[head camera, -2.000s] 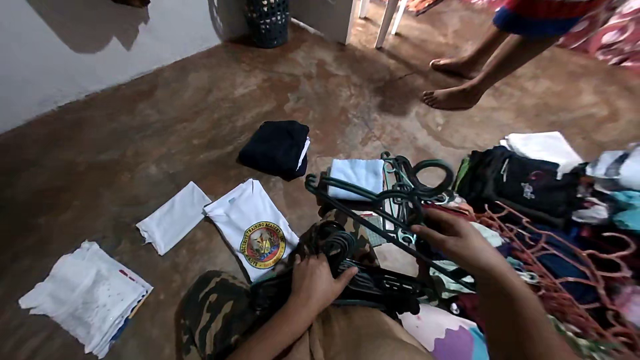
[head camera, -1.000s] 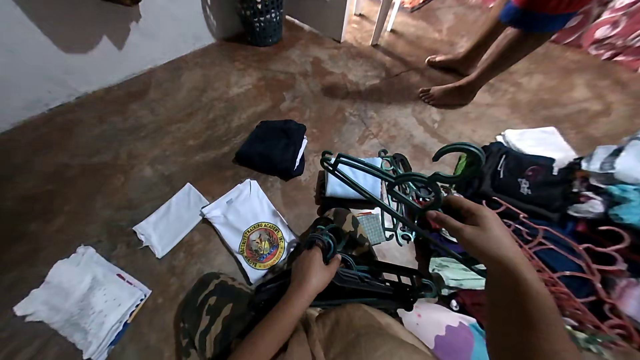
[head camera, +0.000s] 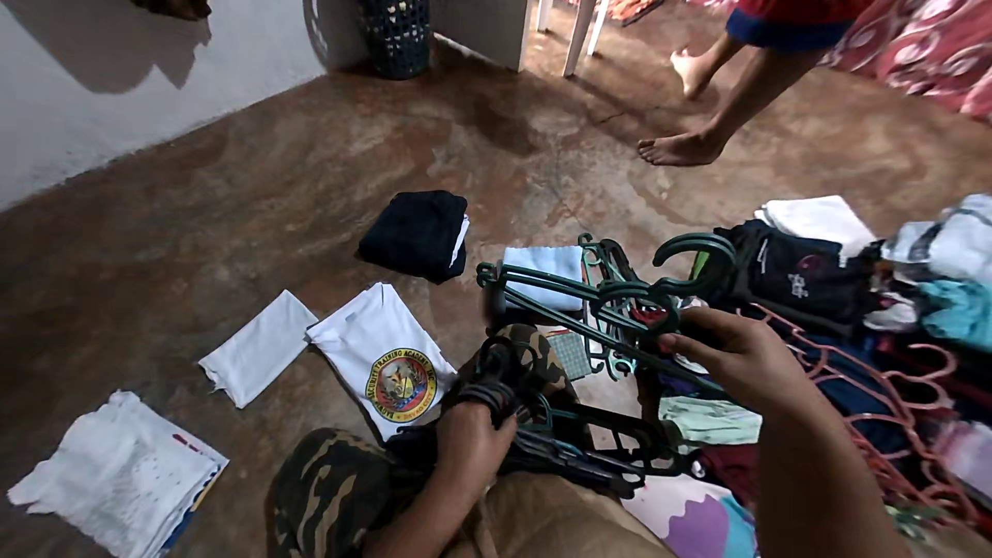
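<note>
Several dark plastic clothes hangers (head camera: 573, 449) lie across the lap, and my left hand (head camera: 473, 442) is closed around their bunched hooks. My right hand (head camera: 728, 353) grips dark green plastic hangers (head camera: 589, 298), held above and to the right of that bunch with their hooks to the right. Below and behind them are lighter green hangers (head camera: 593, 271) and a folded light blue cloth (head camera: 542, 267) on the floor. Coral hangers (head camera: 891, 395) rest on clothes at the right. A folded white shirt with a round emblem (head camera: 399, 380) lies just left of my left hand.
Folded white cloths (head camera: 260, 349) (head camera: 116, 473) lie at the left, with folded dark clothing (head camera: 415, 232) farther back. Piled clothes (head camera: 814, 271) spread along the right. Another person's bare feet (head camera: 682, 147) are at the upper right, and a dark plastic basket (head camera: 395, 39) stands by the wall.
The other person's rear foot has lifted at the heel. My left hand stays on the bunched hangers, and my right hand still holds green hangers.
</note>
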